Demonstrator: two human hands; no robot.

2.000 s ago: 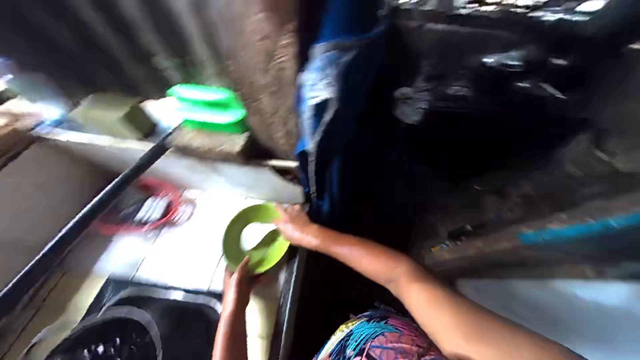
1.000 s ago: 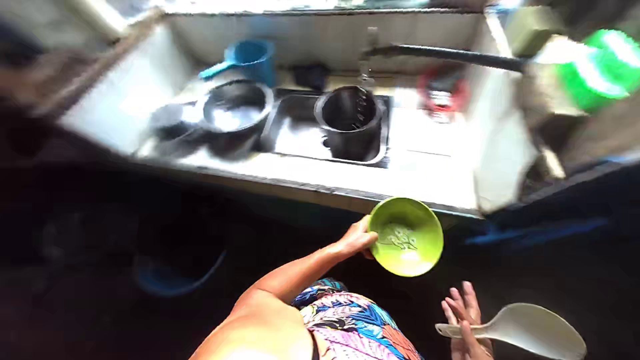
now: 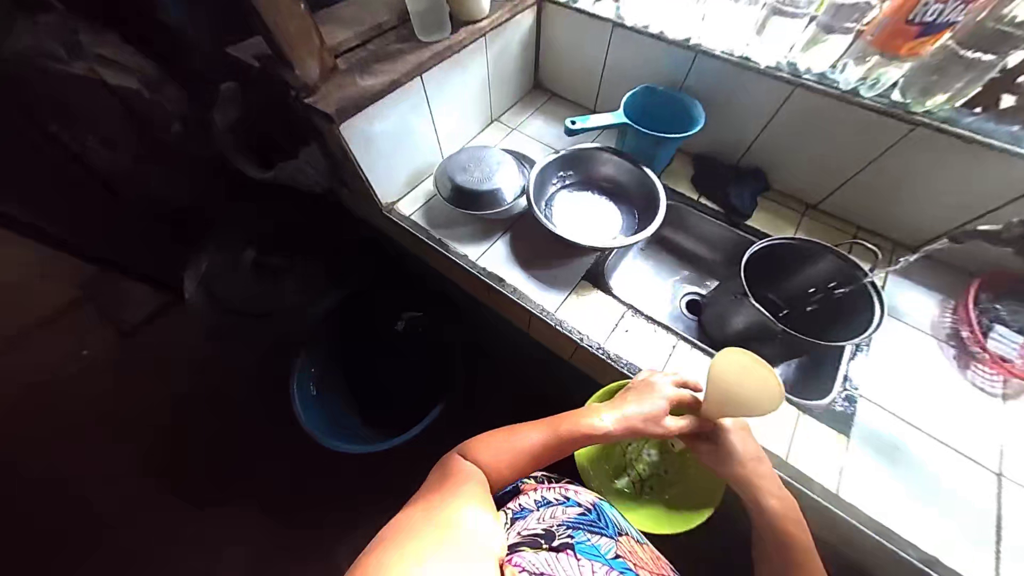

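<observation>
A green bowl (image 3: 668, 500) with wet bits of food in it is tilted in front of my body, below the counter edge. Over its upper part lies my left hand (image 3: 650, 404), fingers curled at the neck of a pale serving paddle (image 3: 742, 384); whether it also grips the bowl is hidden. My right hand (image 3: 730, 450) is closed around the paddle's handle beside the left one, the broad blade pointing up toward the sink. Water runs into a dark pot (image 3: 812, 292) that leans in the steel sink (image 3: 664, 268).
A metal basin (image 3: 596, 196), an upturned metal bowl (image 3: 480, 180) and a blue dipper (image 3: 660, 120) stand on the tiled counter. A dark cloth (image 3: 730, 186) lies behind the sink, a red basket (image 3: 992, 332) at right. Bottles (image 3: 904, 48) line the ledge. A blue tub (image 3: 364, 436) is below left.
My hands, apart one second ago with the bowl in the left and the paddle at the right, have come together over the bowl. The view has swung strongly.
</observation>
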